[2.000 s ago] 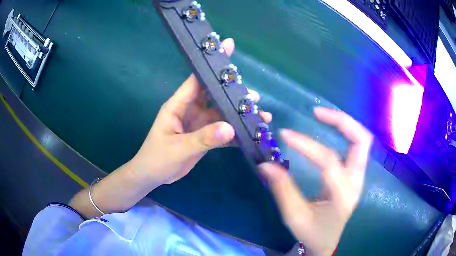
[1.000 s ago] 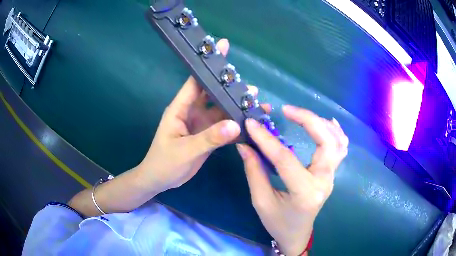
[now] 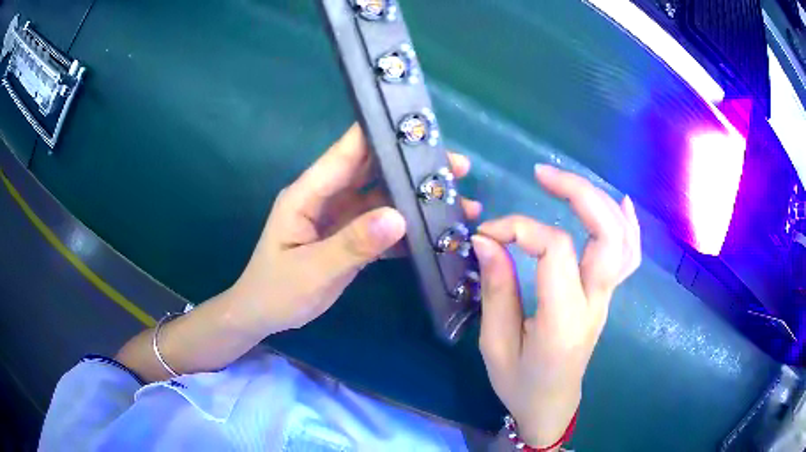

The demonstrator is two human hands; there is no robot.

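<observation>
A grey strip housing (image 3: pixel 399 159) is held up at a steep slant above the green belt, its top end cut off by the picture's upper edge. A row of round seats runs along it, with shiny inserts (image 3: pixel 414 130) that have orange centres. My left hand (image 3: pixel 327 234) grips the housing's middle, thumb on the near side and fingertips showing past the far edge. My right hand (image 3: pixel 548 282) is at the lower part, thumb and index fingertip pinched together beside the second-lowest insert (image 3: pixel 453 240). Whether a small piece is between these fingertips cannot be told.
A dark green belt (image 3: pixel 203 132) lies below the hands. A silver clamping fixture (image 3: pixel 40 79) is at the upper left. A UV lamp opening (image 3: pixel 716 190) glares pink-white at the right, beside dark machinery. A grey floor with a yellow line (image 3: pixel 79 256) shows at the left.
The housing has turned steeper, and its lower end has swung down and become visible. My right thumb and index finger, earlier apart, are now pinched at its right edge. My left hand keeps its hold.
</observation>
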